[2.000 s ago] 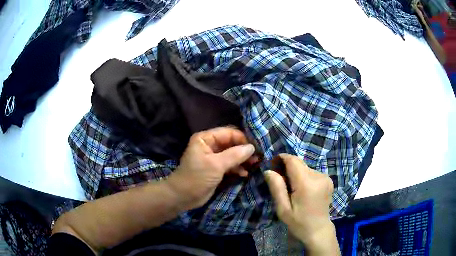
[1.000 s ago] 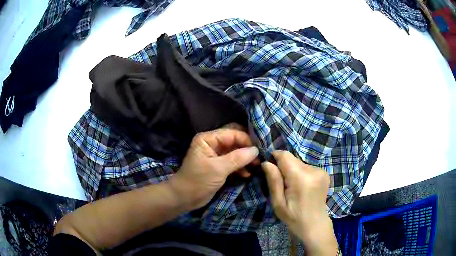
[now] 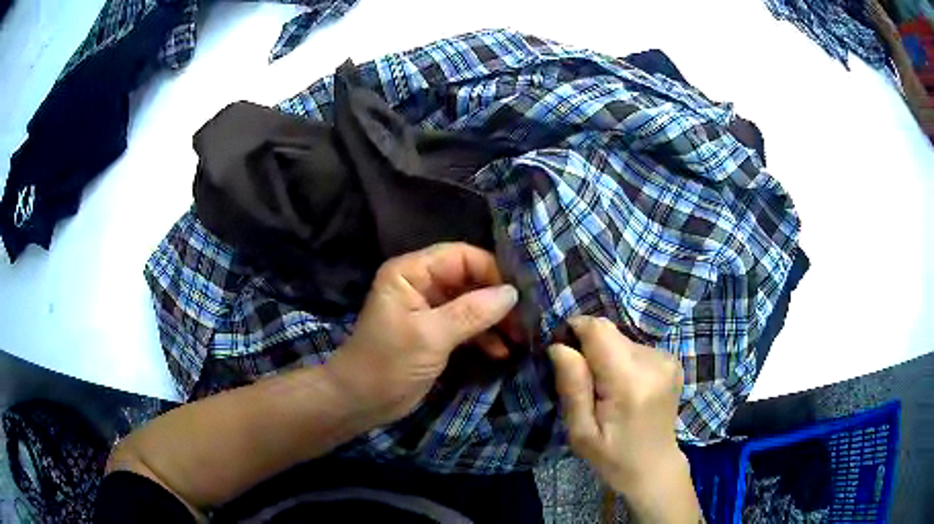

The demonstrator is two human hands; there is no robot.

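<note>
A blue, white, brown and black plaid garment [image 3: 676, 220] lies bunched near the table's front edge. A dark brown inner piece [image 3: 282, 194] lies over its left part. My left hand [image 3: 425, 328] pinches the garment's seam edge between thumb and fingers, at the lower end of the brown piece. My right hand [image 3: 620, 399] is just to its right, fingers curled on the same seam. Whether a small tool is inside my right hand cannot be told. Any loose thread is too fine to see.
The white table [image 3: 61, 307] has a curved front edge. A navy piece with a white cord [image 3: 77, 133] and plaid cloth lie at the upper left. More plaid cloth [image 3: 835, 31] is at the upper right. A blue crate [image 3: 865, 461] and a dark flowered cloth [image 3: 56, 461] are below the table.
The garment appears slightly farther right and higher in view. My right fingertips have moved slightly away from my left ones along the seam. My left hand keeps its pinch.
</note>
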